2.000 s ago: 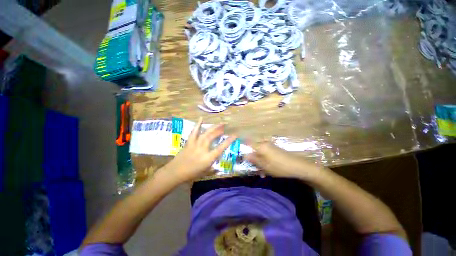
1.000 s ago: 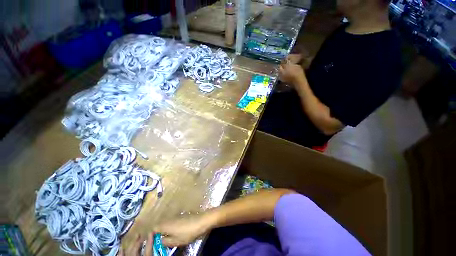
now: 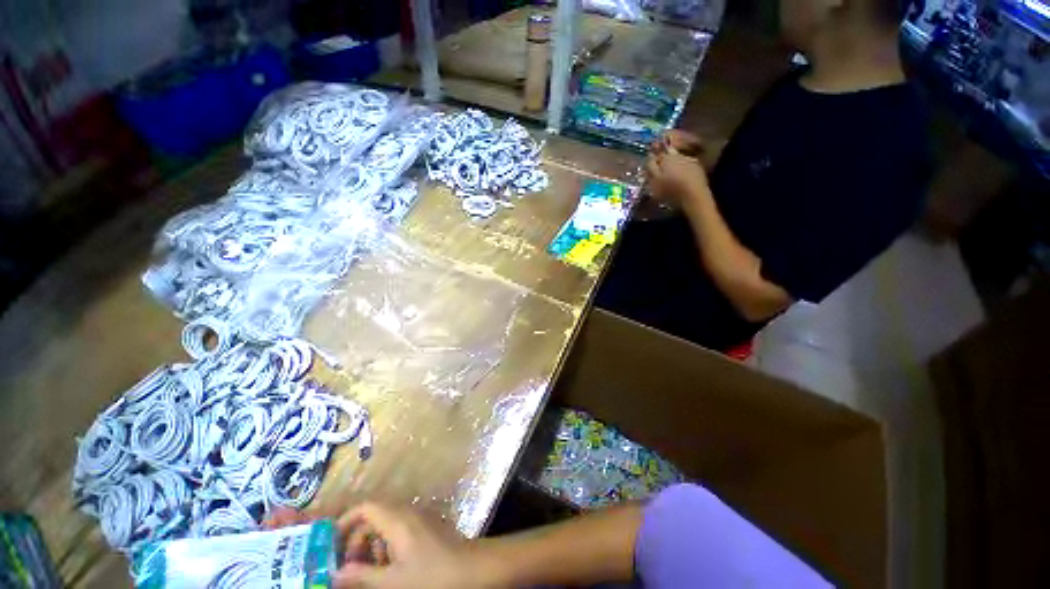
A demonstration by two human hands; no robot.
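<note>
My right hand [image 3: 397, 550] is at the table's near edge. Its fingers grip the right end of a printed retail bag [image 3: 294, 555]. The bag is teal at its ends, with a pale middle where a coiled cable shows; the frame's bottom edge cuts it off. A small blurred patch of skin, seemingly my left hand [image 3: 286, 518], shows just above the bag; the rest is hidden, so its grip cannot be told. A heap of coiled white cables [image 3: 196, 437] lies right behind the bag.
More cables [image 3: 242, 236] lie under clear plastic further back. Another person [image 3: 818, 173] works at the table's far right, beside teal-yellow bags [image 3: 593, 224]. An open carton [image 3: 737, 403] with filled packs [image 3: 605, 460] stands below the edge. Teal bags [image 3: 25, 552] lie bottom left.
The printed bag has come up into fuller view in my right hand, whose forearm has dropped lower. More packs in the carton show. The other person's hands have shifted slightly.
</note>
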